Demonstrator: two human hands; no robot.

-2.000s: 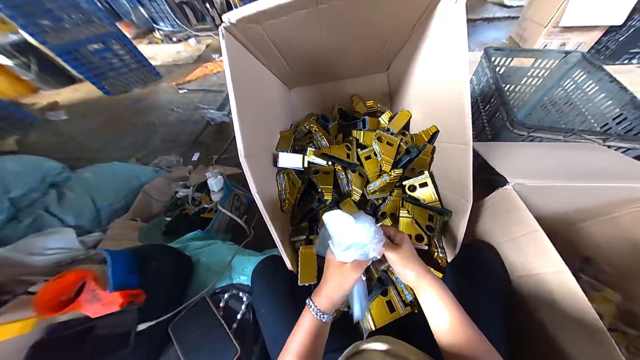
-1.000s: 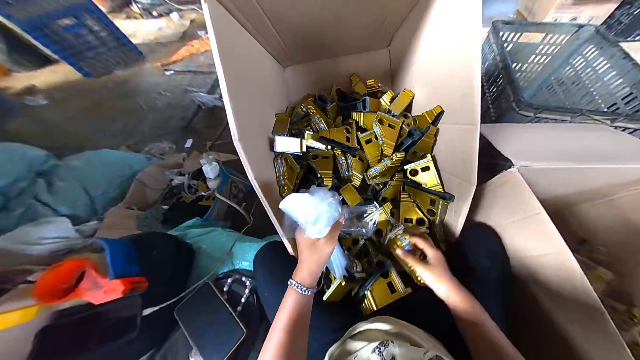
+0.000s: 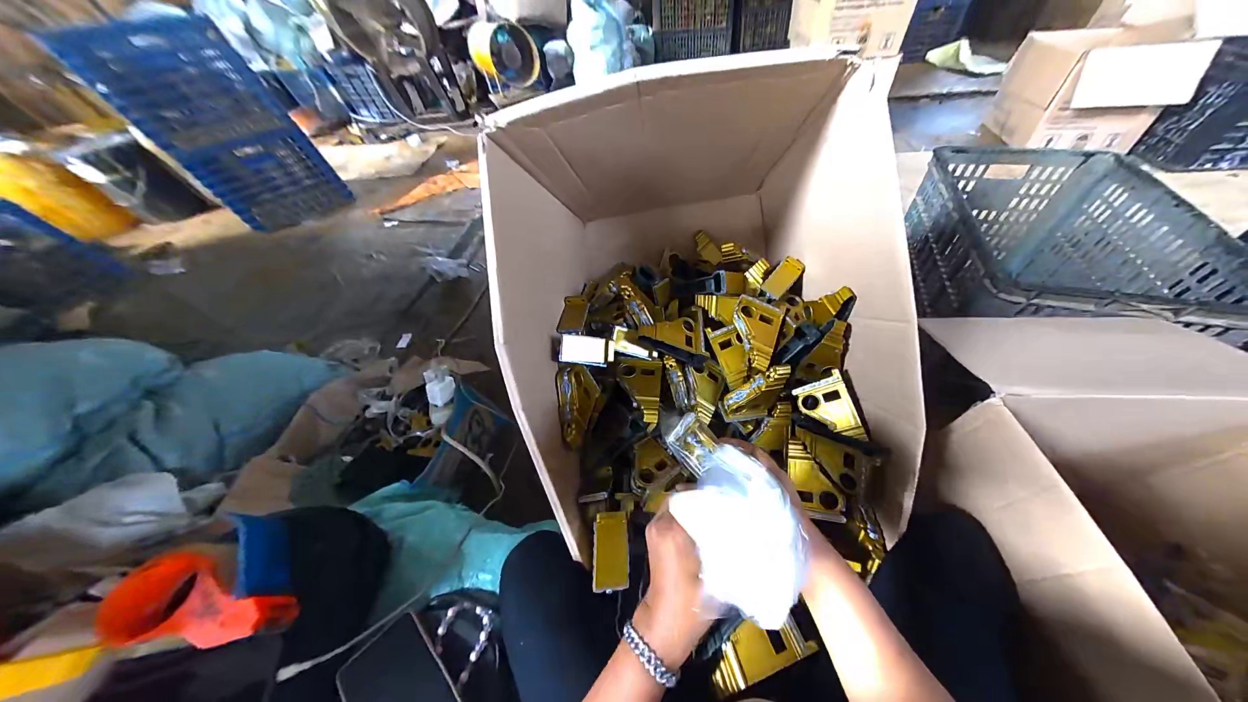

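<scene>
A large cardboard box [image 3: 829, 185] holds a heap of gold-coloured metal or plastic parts [image 3: 726, 341], some with black pieces. Above its near end, my left hand [image 3: 673, 565] with a chain bracelet is closed on a bunch of clear plastic bags [image 3: 751, 536]. My right hand [image 3: 780, 478] is behind the bags, mostly hidden by them; whether it grips anything cannot be told. A gold part wrapped in clear film [image 3: 690, 439] lies just beyond the hands, at the upper end of the bags.
A second open cardboard box [image 3: 1102, 429] is at the right, below a grey-green plastic crate [image 3: 1053, 234]. Blue crates [image 3: 205, 117] stand at the upper left. Teal sacks [image 3: 244, 400], an orange tape dispenser [image 3: 185, 600] and a phone [image 3: 398, 663] lie at the left.
My right hand, apart from the bags and holding a gold part one second ago, is now up against the bags in my left hand.
</scene>
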